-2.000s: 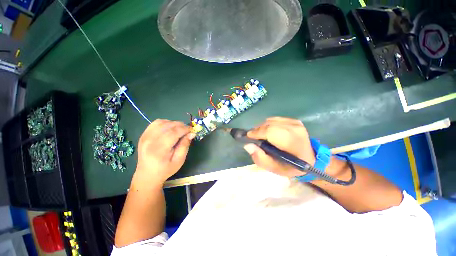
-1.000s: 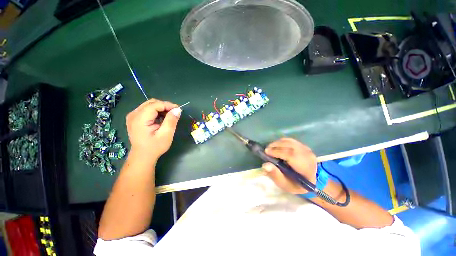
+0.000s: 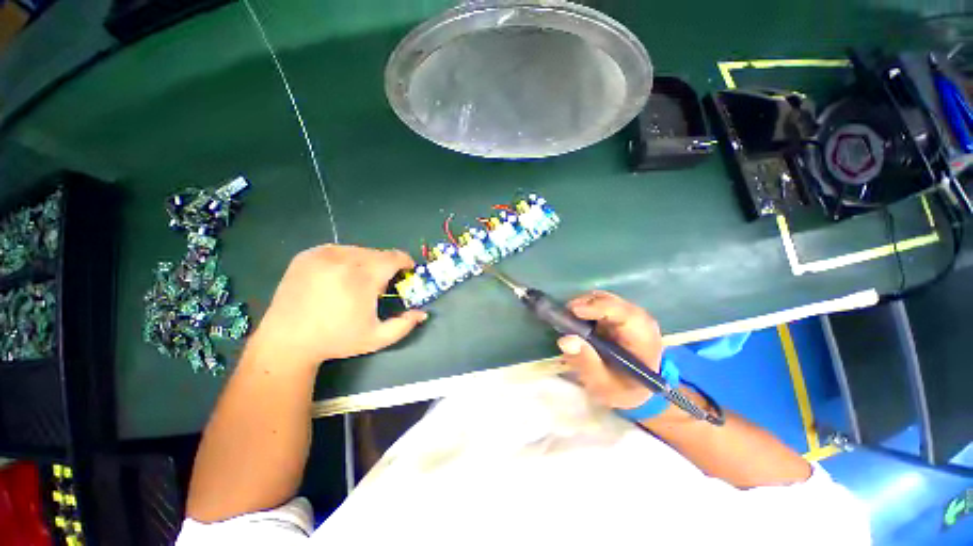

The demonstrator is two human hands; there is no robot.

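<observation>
Several small circuit boards (image 3: 469, 253) with white, blue and yellow parts and short red wires lie side by side in a slanting row on the green mat. My left hand (image 3: 347, 302) is at the row's left end, thumb and forefinger at either side of the end board. The thin solder wire (image 3: 306, 133) runs down into this hand, and a short end shows between thumb and forefinger. My right hand (image 3: 613, 347) holds the black soldering iron (image 3: 581, 328), its metal tip close to the row's lower edge near the middle; contact is unclear.
Loose small green boards (image 3: 192, 304) lie in a pile at left, beside a black divided bin (image 3: 85, 309). A round fume hood (image 3: 520, 80) stands above the row. A small black tray (image 3: 670, 126), an iron stand (image 3: 770, 181) and a black fan-like unit (image 3: 856, 153) are at right.
My left hand moved away from the row's left end, then came back to it with the solder wire. The iron's tip was near the row throughout. The whole view has shifted.
</observation>
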